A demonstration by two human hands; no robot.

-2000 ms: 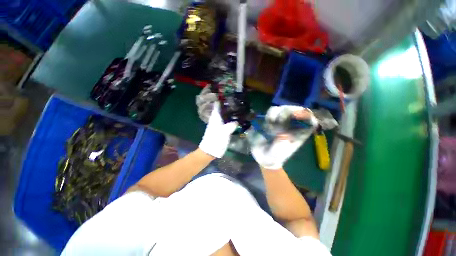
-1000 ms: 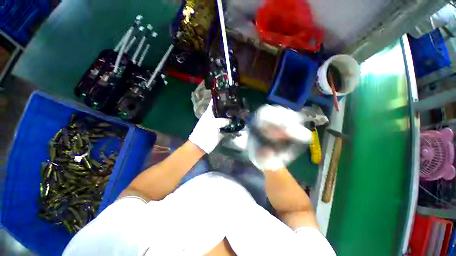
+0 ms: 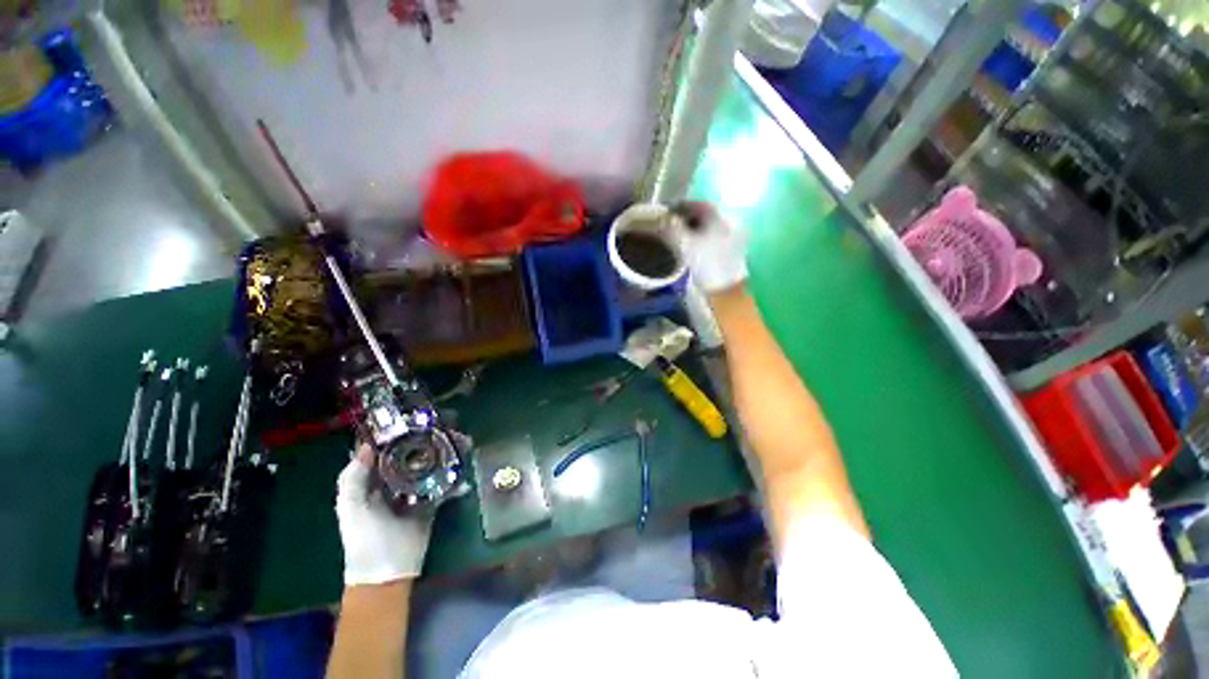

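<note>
The black lock housing lies open side up, its long silver rod pointing to the back left. My left hand, in a white glove, grips its near end. My right hand, gloved with dark-stained fingertips, is at the right rim of the white grease bucket. Its fingers are blurred, and I cannot tell if they hold anything. A small round part sits on a flat silver-grey metal plate right of the housing. Blue-handled pliers lie open on the green mat.
Housings with rods stand at left. A dark box of brass parts, a red bag and a blue tray are at the back. A yellow-handled tool lies below the bucket. The green conveyor runs at right.
My right hand has moved from beside the housing to the bucket. The pliers now lie on the mat. My left hand still holds the housing. The view has shifted up and right.
</note>
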